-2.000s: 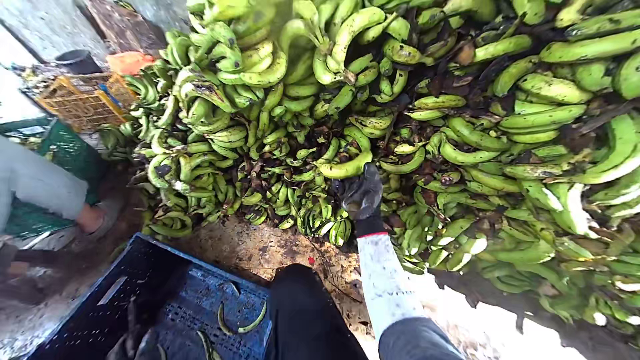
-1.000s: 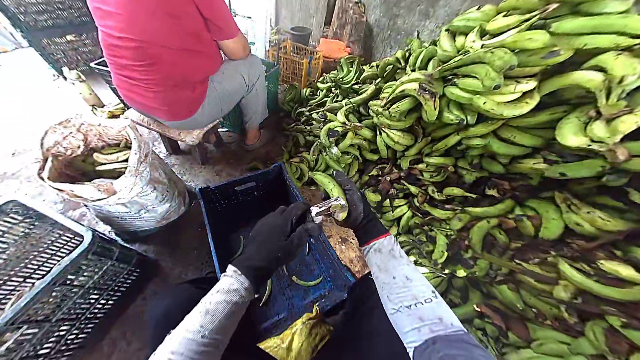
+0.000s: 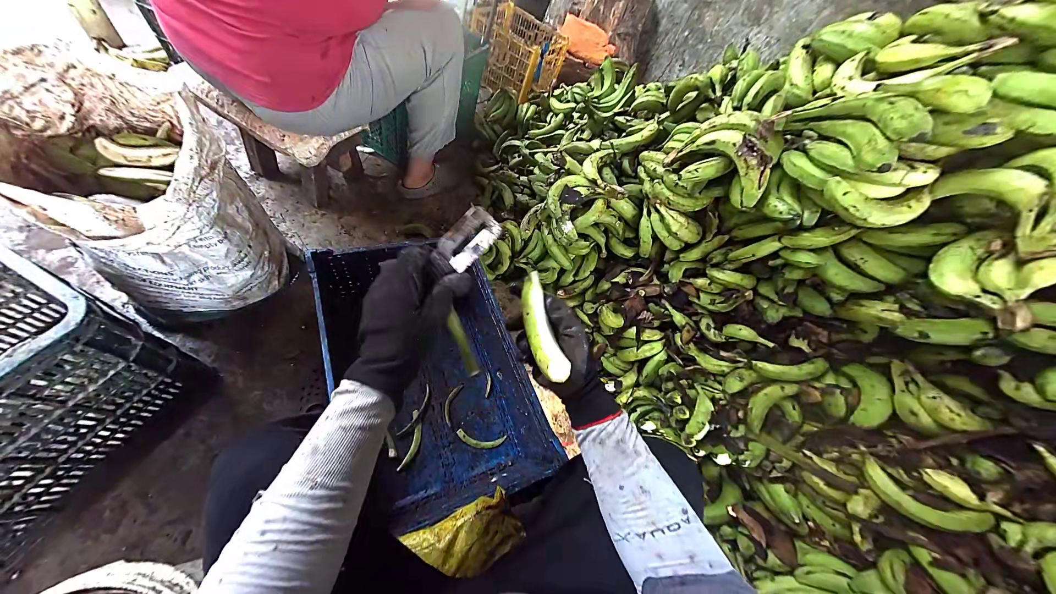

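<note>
My right hand (image 3: 573,351), in a dark glove, holds a green plantain (image 3: 543,330) upright, with pale flesh showing at its lower end and along one side. My left hand (image 3: 404,309), also gloved, grips a peeler (image 3: 472,239) whose metal frame points up and right, apart from the plantain. A strip of green peel (image 3: 462,342) hangs or falls just below the left hand, blurred. Under both hands is a blue plastic crate (image 3: 528,450) with several curved peel strips (image 3: 481,440) on its bottom. A large heap of green plantains (image 3: 709,223) lies to the right.
A seated person in a red shirt (image 3: 264,49) is at the upper left on a low wooden stool (image 3: 272,136). A woven sack (image 3: 206,239) with peeled plantains and a dark slatted crate (image 3: 91,404) stand left. A yellow crate (image 3: 524,54) is behind; yellow cloth or plastic (image 3: 466,536) lies near my lap.
Two seconds ago my right hand was at a plantain in the heap. One second ago the peeler was against the held plantain; now they are apart and pale flesh shows. The view has swung left.
</note>
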